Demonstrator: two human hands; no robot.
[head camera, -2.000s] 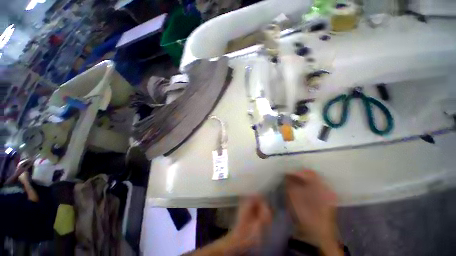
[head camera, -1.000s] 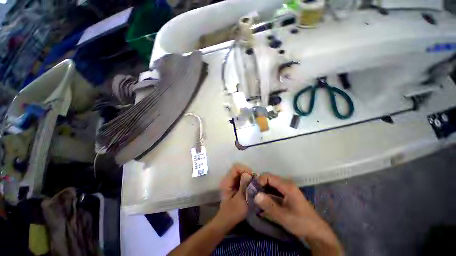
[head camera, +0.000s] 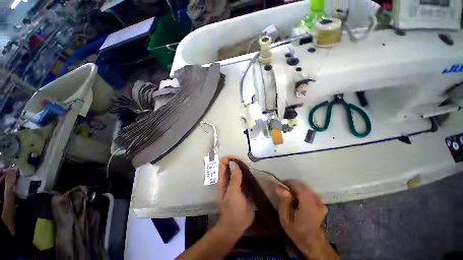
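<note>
A dark brown waistband piece (head camera: 259, 197) is stretched between my hands at the table's front edge. My left hand (head camera: 234, 197) grips its upper left end, just right of the white bundle ticket (head camera: 211, 169). My right hand (head camera: 303, 212) holds its other edge lower right, with a thin curved strip or edge between the hands. The lower part of the piece hangs over the table edge, partly hidden by my hands. The needle area (head camera: 274, 127) of the sewing machine (head camera: 386, 66) is above my hands, with nothing under it that I can see.
A fanned waistband bundle (head camera: 177, 114) lies on the left tabletop. Dark green-handled snips (head camera: 340, 116) and a small dark block (head camera: 309, 136) lie under the machine arm. A dark phone (head camera: 165, 229) is on a low white board. A person's arm (head camera: 9, 202) shows far left.
My hands have drawn apart, opening the piece out between them; a second ago they were close together. The blurred view has steadied and shifted slightly.
</note>
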